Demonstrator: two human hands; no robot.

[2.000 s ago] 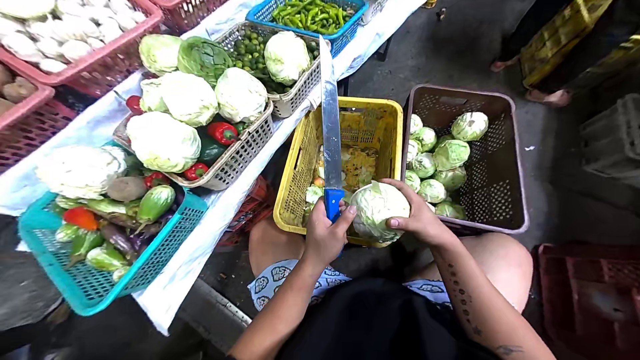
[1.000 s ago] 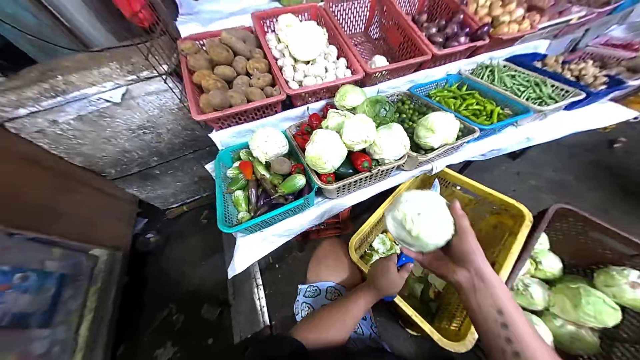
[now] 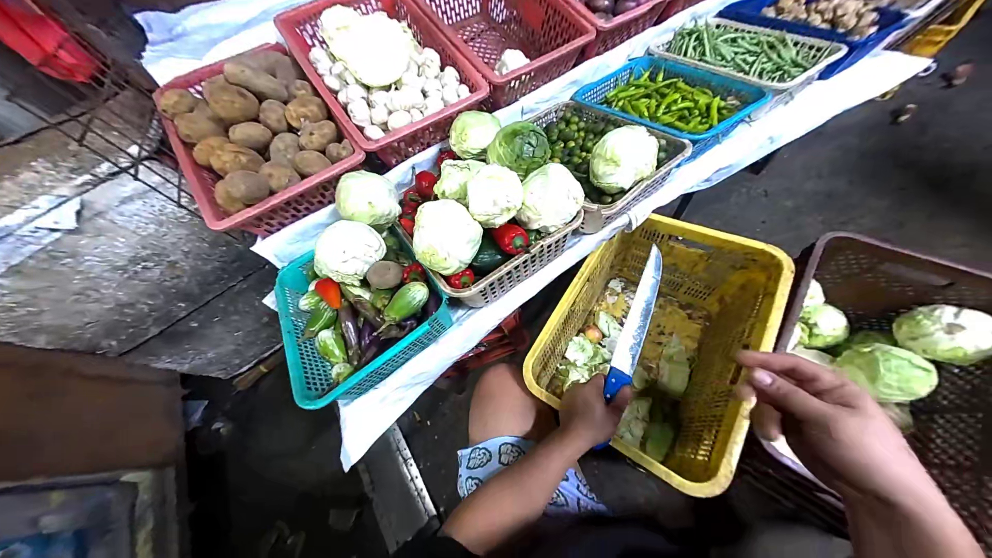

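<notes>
My left hand grips the blue handle of a large kitchen knife, its blade pointing up and away over the yellow plastic crate. Cut cabbage leaves lie inside that crate. Holding nothing, my right hand is over the crate's right side with fingers apart. To its right a brown crate holds several cabbages. A pale cabbage sits at the teal basket's back edge, and another is just behind it.
A cloth-covered stall runs diagonally past the yellow crate. On it stand a teal basket of eggplants, a beige basket with cabbages and peppers, a blue basket of green chillies, and red crates of potatoes and garlic.
The cabbage that was in my right hand has been let go, and that hand is now over the yellow crate's right edge. Two pale cabbages now show by the teal basket, where one showed before.
</notes>
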